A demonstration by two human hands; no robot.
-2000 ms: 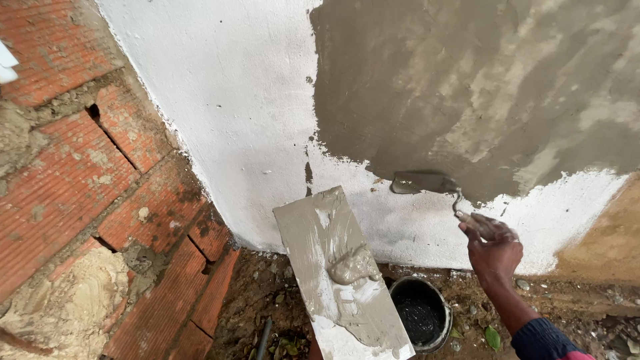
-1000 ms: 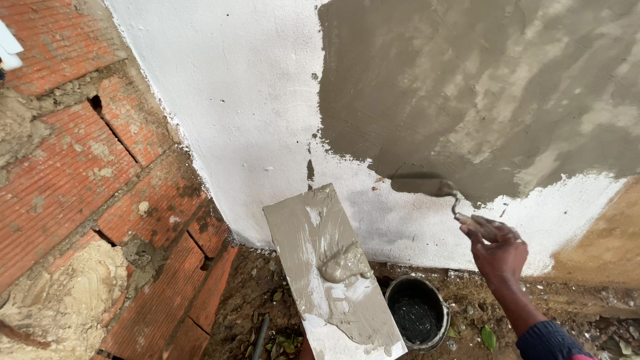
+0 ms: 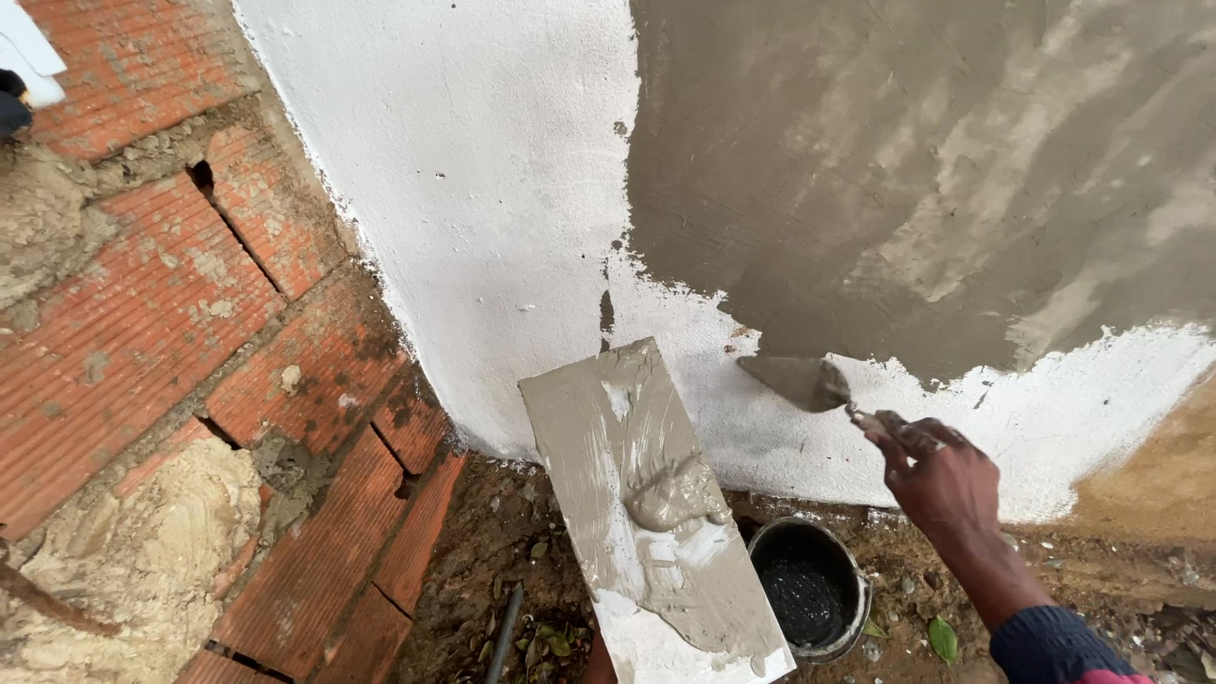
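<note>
My right hand (image 3: 940, 475) grips the handle of a pointed trowel (image 3: 800, 382), whose grey-smeared blade lies over the white wall (image 3: 494, 218) just below the edge of the grey mortar coat (image 3: 836, 190). At the lower centre a rectangular white board (image 3: 632, 632) slopes, largely covered in wet mortar, with a thicker lump of mortar (image 3: 676, 496) near its middle. Beneath the board only a bit of my left forearm (image 3: 600, 657) shows; the left hand itself is hidden under the board.
A black bucket (image 3: 807, 589) with dark contents stands on the soil right of the board. Hollow red bricks (image 3: 142, 275) with rough mortar joints rise on the left. A pipe or rod (image 3: 503, 632) and leaves lie on the ground. A white object (image 3: 33, 57) shows at the upper left corner.
The trowel blade has come down from the lower edge of the grey coat onto the white wall beneath it. The mortar lump remains on the board.
</note>
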